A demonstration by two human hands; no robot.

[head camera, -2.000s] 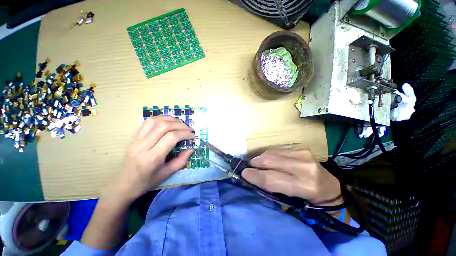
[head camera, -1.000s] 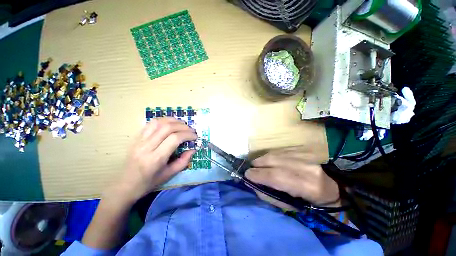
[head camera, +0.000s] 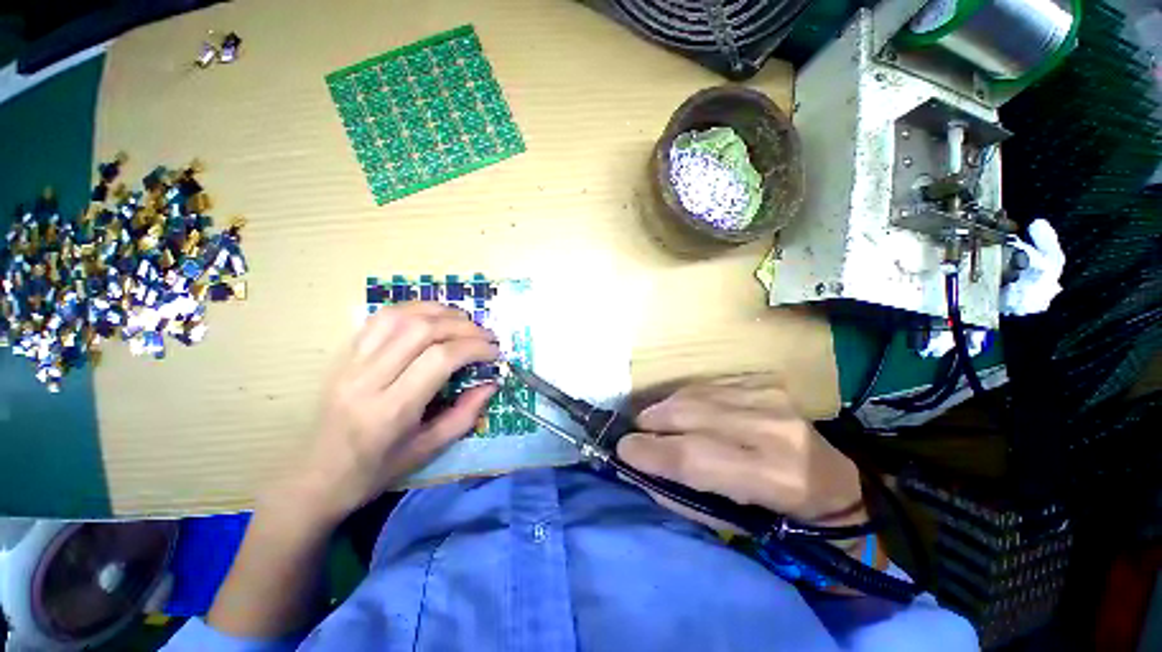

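A panel of small green circuit boards (head camera: 514, 414) lies on a white plate (head camera: 580, 344), its upper row bearing dark squares. My left hand (head camera: 401, 382) rests over its left part, with fingertips and thumb around a small dark and silver component (head camera: 479, 373); the exact grip is partly hidden. My right hand (head camera: 745, 446) holds a black soldering iron (head camera: 595, 424) with a thin metal guide tube below it. Its tip reaches the panel beside my left fingertips; contact is too small to tell.
A loose heap of small components (head camera: 128, 261) lies left, a few separate ones (head camera: 219, 51) at top left. A bare green panel (head camera: 427, 115) lies above. A brown pot (head camera: 665, 210), black fan (head camera: 714, 26) and off-white solder feeder (head camera: 828, 166) stand right, with black cables below.
The iron's tip has moved slightly left, closer to my left fingertips. My left hand has stayed nearly in place over the panel.
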